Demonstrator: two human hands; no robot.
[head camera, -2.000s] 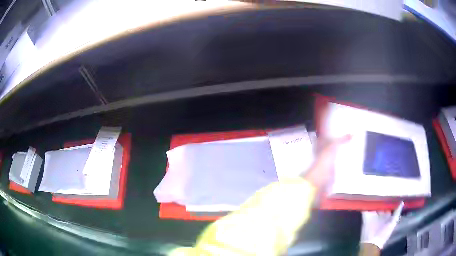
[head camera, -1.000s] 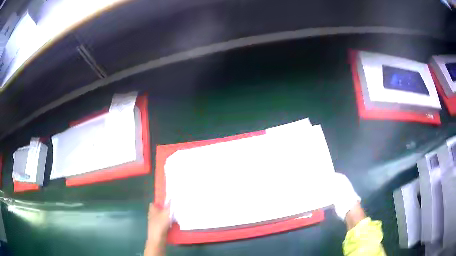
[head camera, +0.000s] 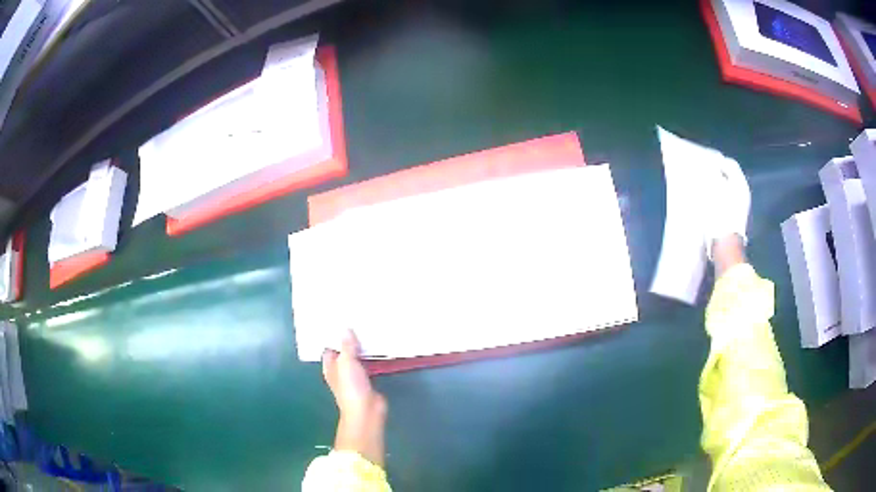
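A white box (head camera: 461, 264), washed out by glare, lies on a red mat (head camera: 447, 178) in front of me. It covers the mat's near part and overhangs it at the left. I cannot tell details of its top. My left hand (head camera: 353, 384), bare, is at its near left corner, thumb on top and fingers at the edge. My right hand (head camera: 728, 202), in a white glove, holds a white paper piece (head camera: 682, 216) to the right of the box, apart from it. The paper is slightly blurred.
More white boxes on red mats stand at the left, one with a sheet and card on top (head camera: 240, 135). A lidded box with a dark tablet picture (head camera: 783, 38) is at the far right. White boxes or lids (head camera: 816, 274) are piled at the right bench edge. The bench (head camera: 173, 336) is glossy green.
The lidded box has moved away to the far right. My right hand has left the central box's right edge and now holds the paper. The central box has shifted on its mat, baring the mat's far strip.
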